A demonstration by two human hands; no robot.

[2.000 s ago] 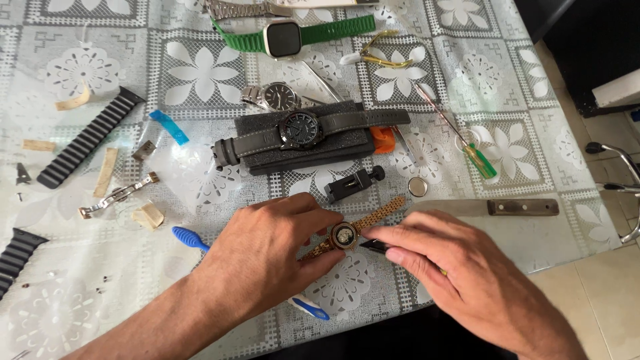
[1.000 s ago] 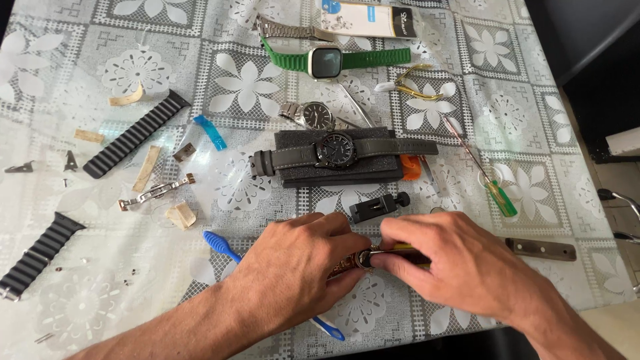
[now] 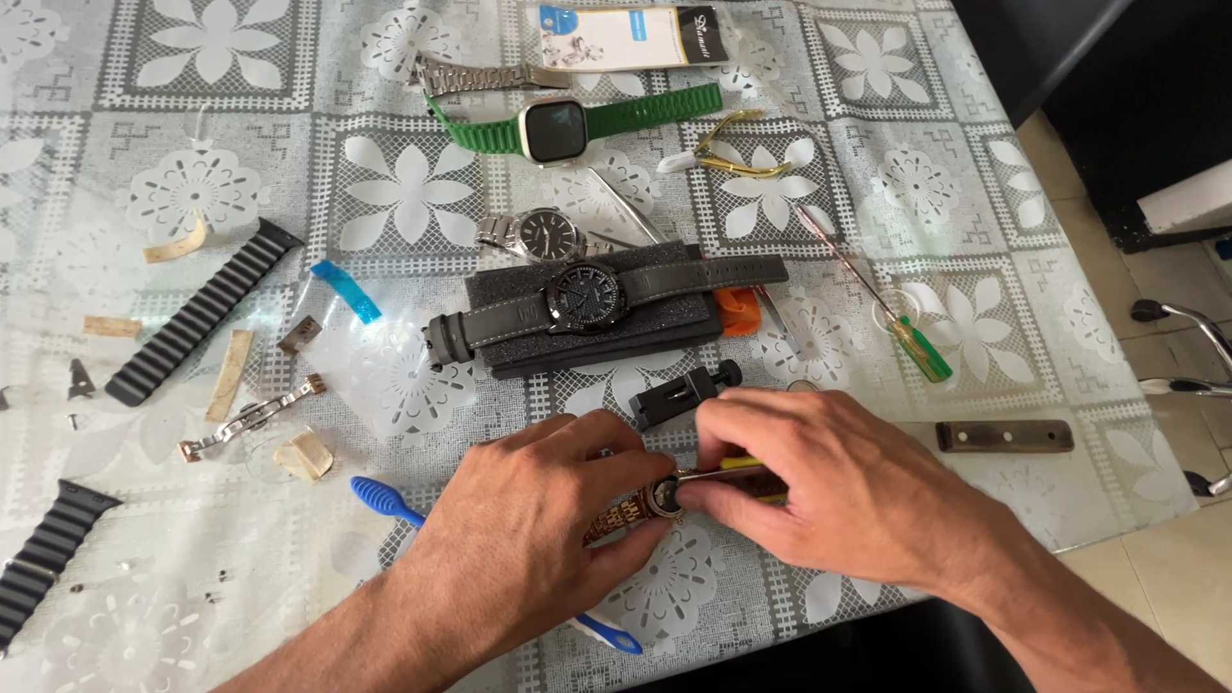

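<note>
My left hand grips a gold-coloured wristwatch by its case and metal bracelet, close to the table's near edge. From the right, my right hand holds a slim tool with a metal shaft and a yellow part, its end at the watch case. Fingers cover most of the tool, so its exact kind cannot be told. Just beyond the hands lies a black watch-link remover. A blue-handled brush or toothbrush runs beneath my left hand. The far part of the gold bracelet is hidden.
A black watch rests on dark foam. Behind are a steel watch, a green-strapped smartwatch and gold nippers. A green-handled screwdriver and a wooden-handled knife lie right; a ribbed black strap lies left.
Two seconds ago the watch dial faced up with its bracelet stretching right; now the watch is turned within my fingers. The metal shaft now shows at its case. The view has shifted.
</note>
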